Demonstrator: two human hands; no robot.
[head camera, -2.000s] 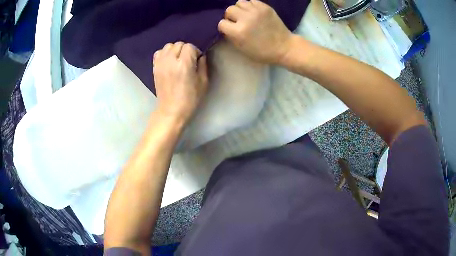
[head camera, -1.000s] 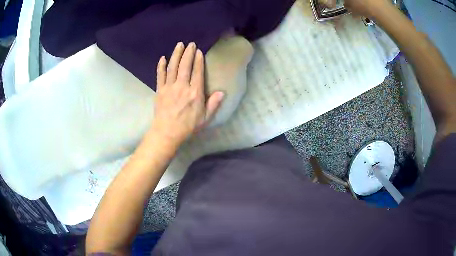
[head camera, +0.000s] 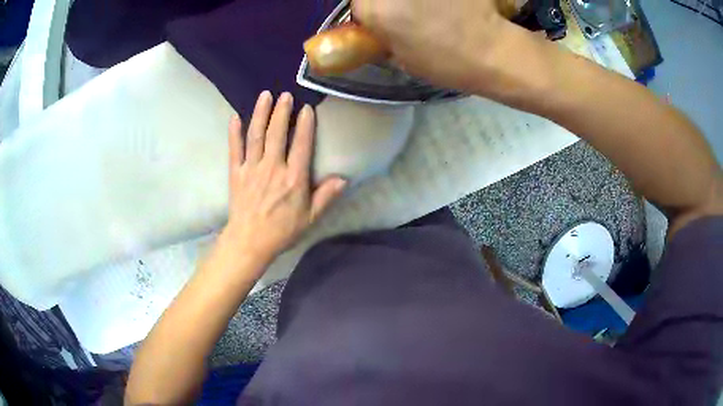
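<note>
The plain dark purple side of the garment (head camera: 230, 47) lies over the white pressing buck (head camera: 119, 166) at the top left, its lower corner near the buck's tan end. My left hand (head camera: 273, 170) lies flat with fingers spread, fingertips on the garment's lower edge and palm on the buck. My right hand (head camera: 428, 36) grips the steam iron (head camera: 380, 86) by its orange-brown wooden handle. The iron's tip points left, over the garment's right part, just above the buck's rounded end. My right hand is partly cut off by the top edge.
The iron rest (head camera: 606, 16) is at the top right. The off-white table cover (head camera: 491, 147) lies below the buck. A pale narrow arm (head camera: 43, 63) stands at the left. A white disc with a rod (head camera: 579, 266) is over the speckled floor. Plaid cloth (head camera: 36, 329) hangs bottom left.
Both hands held the garment's edge earlier. My right hand went to the iron at the top right and has brought it left over the garment. My left hand has opened flat.
</note>
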